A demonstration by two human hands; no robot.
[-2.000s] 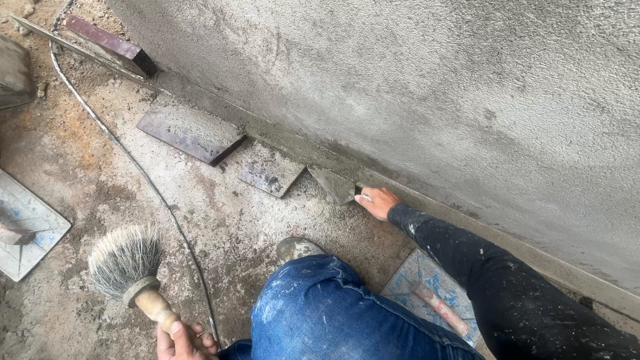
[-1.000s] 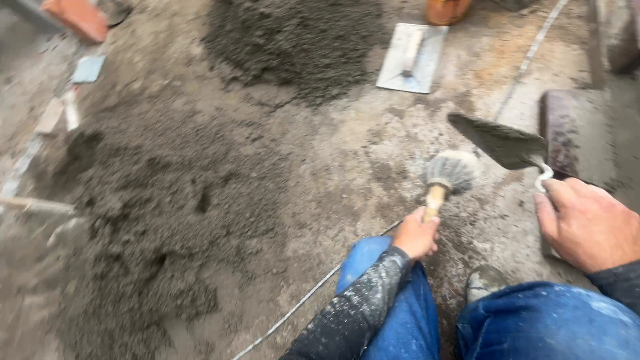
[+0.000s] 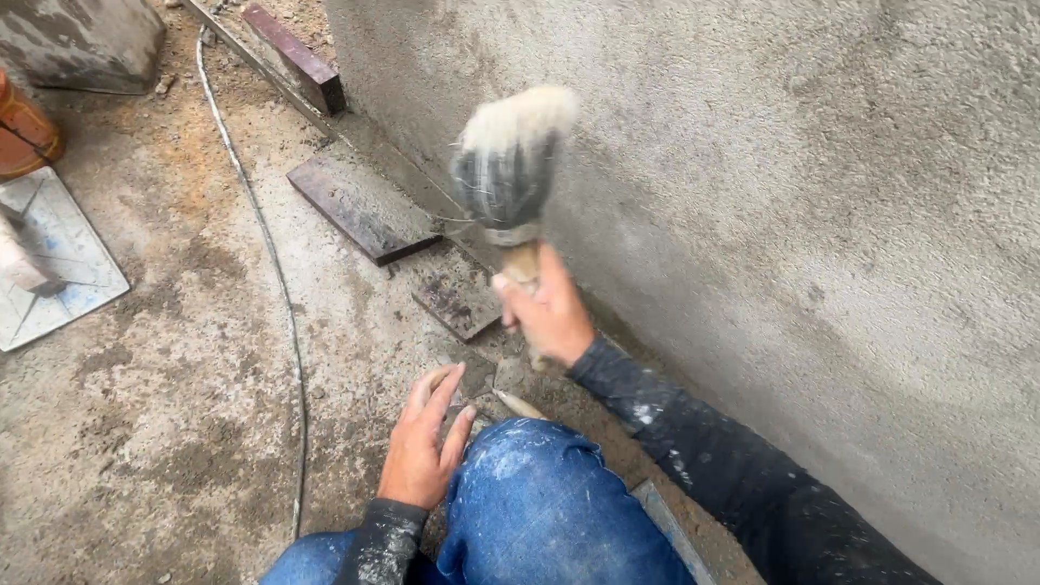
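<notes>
Gripped by its wooden handle, a round bristle brush [image 3: 512, 162] stands up in my right hand [image 3: 548, 313], bristles pointing up in front of the rendered wall [image 3: 772, 203]. My left hand [image 3: 426, 439] is empty with fingers apart, beside my left knee. Just right of it, the pale handle of a tool [image 3: 518, 404], likely the trowel, shows by my knee; its blade is mostly hidden. Along the wall's foot lie a larger dark-edged slab [image 3: 361, 203] and a smaller slab [image 3: 459, 292], both coated with mortar residue.
A plastering float [image 3: 61, 268] lies at the left, near an orange container [image 3: 24, 130]. A thin cable [image 3: 264, 236] crosses the rough floor. A reddish block [image 3: 296, 57] stands on edge against a long strip [image 3: 260, 69] at the wall. Another flat tool [image 3: 670, 528] lies right of my knee.
The brush has passed from my left hand to my right. The trowel my right hand held has left it. The view has swung back to the wall.
</notes>
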